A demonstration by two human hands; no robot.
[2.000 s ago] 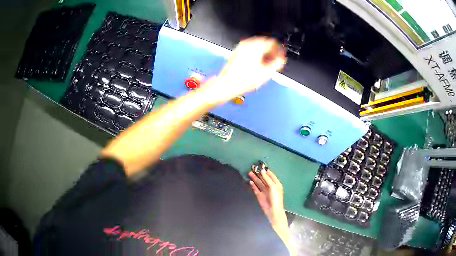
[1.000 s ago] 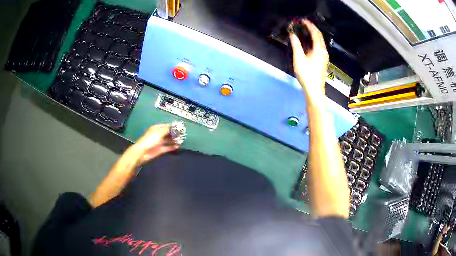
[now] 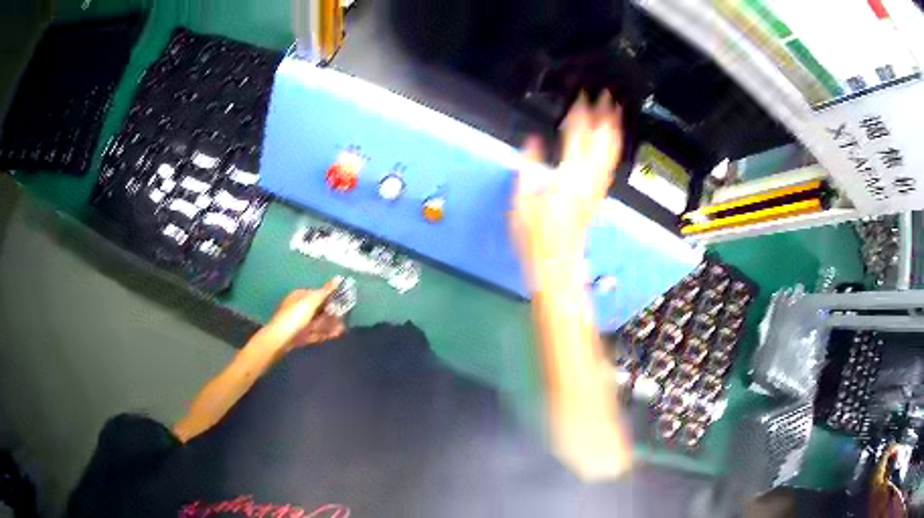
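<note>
My left hand (image 3: 307, 316) is shut on a small camera module (image 3: 342, 295), held at the fingertips over the green mat, left of centre. My right hand (image 3: 559, 192) is blurred and reaches over the blue front panel (image 3: 471, 207) of the focusing machine, at the edge of its dark opening. Its thumb and fingers are apart, and I see nothing between them. The module fixture cannot be made out in the dark interior. A clear-silver strip (image 3: 355, 256) with dark spots lies along the panel's lower left edge.
A black blister tray (image 3: 187, 152) lies left of the machine and a filled one (image 3: 684, 349) lies right. Yellow-black bars (image 3: 760, 207) flank the opening. Red, white and orange buttons are on the panel. Clear plastic (image 3: 790, 344) is far right.
My right hand has drawn back from inside the machine to the panel's upper edge, and its fingers have spread. My left hand still holds the module near the strip. The view has shifted slightly.
</note>
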